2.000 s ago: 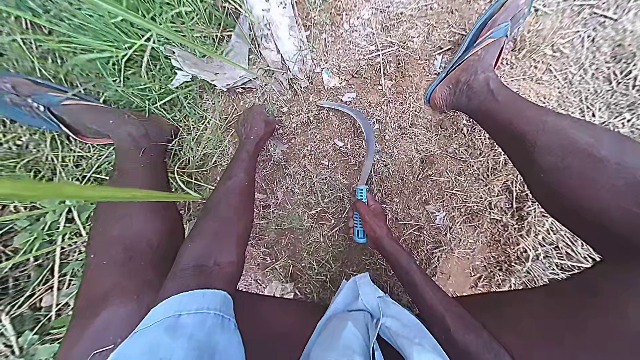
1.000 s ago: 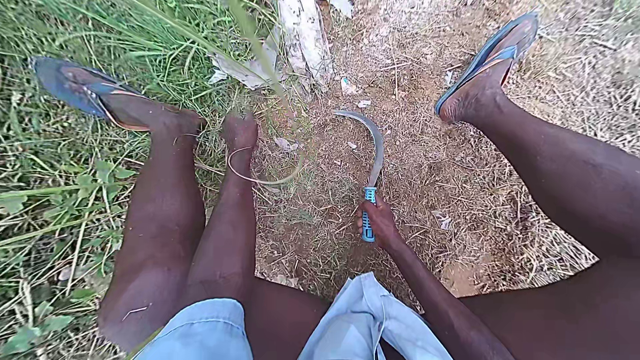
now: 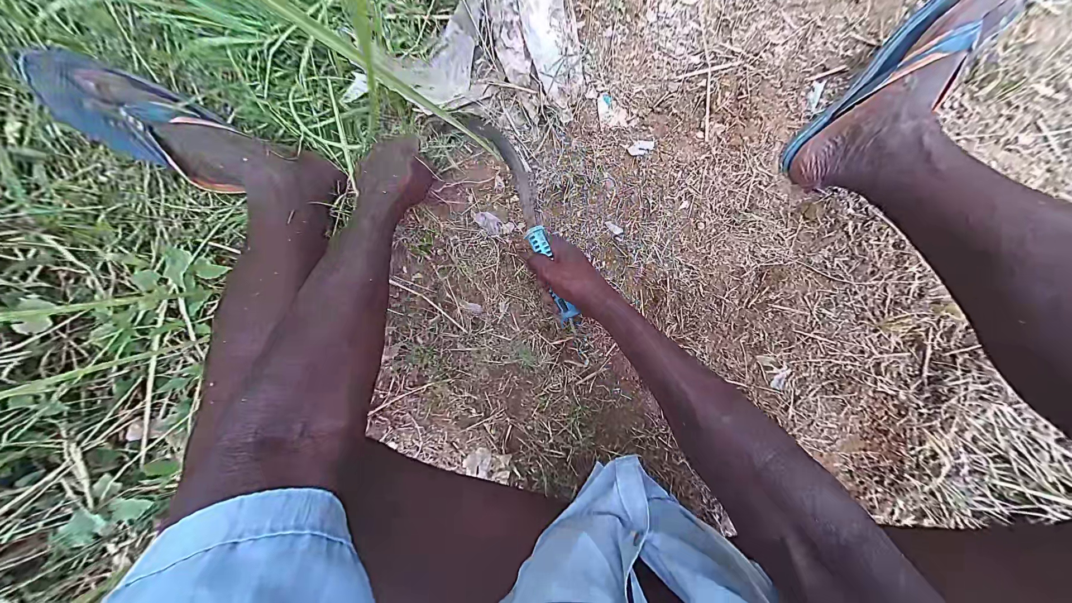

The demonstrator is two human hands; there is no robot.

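My right hand (image 3: 571,272) is closed around the blue plastic handle of a sickle (image 3: 521,172). The curved metal blade points up and to the left, toward the grass beside my left hand, and its tip is blurred among stems. My left hand (image 3: 395,172) is low at the edge of the green grass (image 3: 276,92), just left of the blade. Its fingers are bent and mostly out of sight, so whether it grips any stems cannot be told. A long green grass blade (image 3: 402,88) slants down across the upper view to the sickle.
My feet, in blue flip-flops (image 3: 109,109), stand wide apart at left and right. Pale, dirty sheet-like scraps (image 3: 548,50) lie on the ground at the top. Dry cut grass and bare soil (image 3: 670,335) spread between my legs; leafy weeds (image 3: 176,276) grow at left.
The sickle in my right hand has swung up and to the left, and its blade is now close to my left hand. One second ago it stood more upright, farther right.
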